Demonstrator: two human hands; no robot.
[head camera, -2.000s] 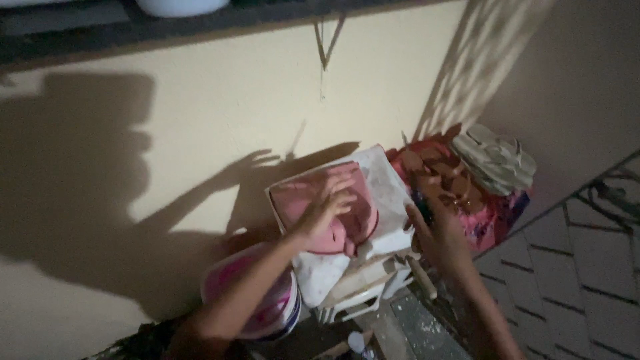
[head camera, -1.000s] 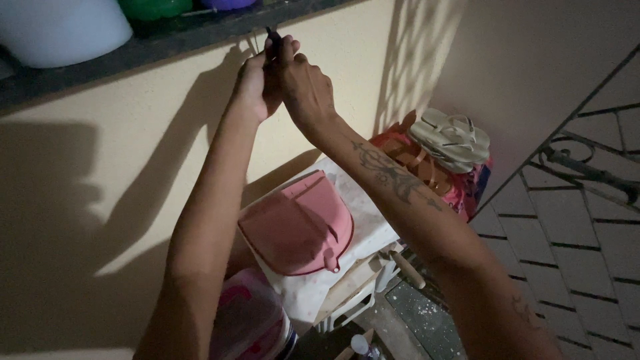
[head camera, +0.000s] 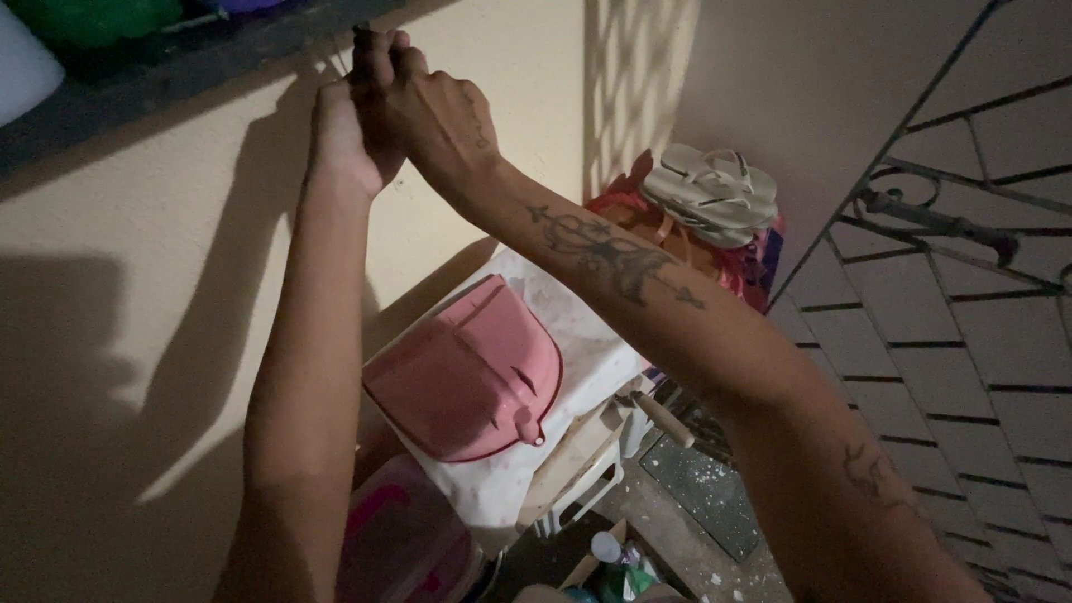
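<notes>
Both hands are raised together at the wall, just under the dark shelf's edge. My left hand (head camera: 356, 138) and my right hand (head camera: 440, 113) touch, with their fingers bunched around a small dark item (head camera: 362, 40) that I cannot make out. Thin string-like strands hang beside the fingers. Which hand grips the item is hidden by the fingers and shadow. Below the hands, a pink plastic dustpan-like piece (head camera: 469, 377) lies on a white cloth (head camera: 586, 343) over a stack by the wall.
A dark stone shelf (head camera: 193, 75) carries a white container (head camera: 21, 67) and a green one (head camera: 105, 21). Pale flip-flops (head camera: 712, 188) rest on a red bag at the right. Below are a lidded plastic tub (head camera: 410, 536), a wooden handle (head camera: 662, 419) and a metal gate (head camera: 938, 218).
Both hands have gone from above the pink piece up to the wall below the shelf and come together around a small dark item. They stay there now. The view has shifted.
</notes>
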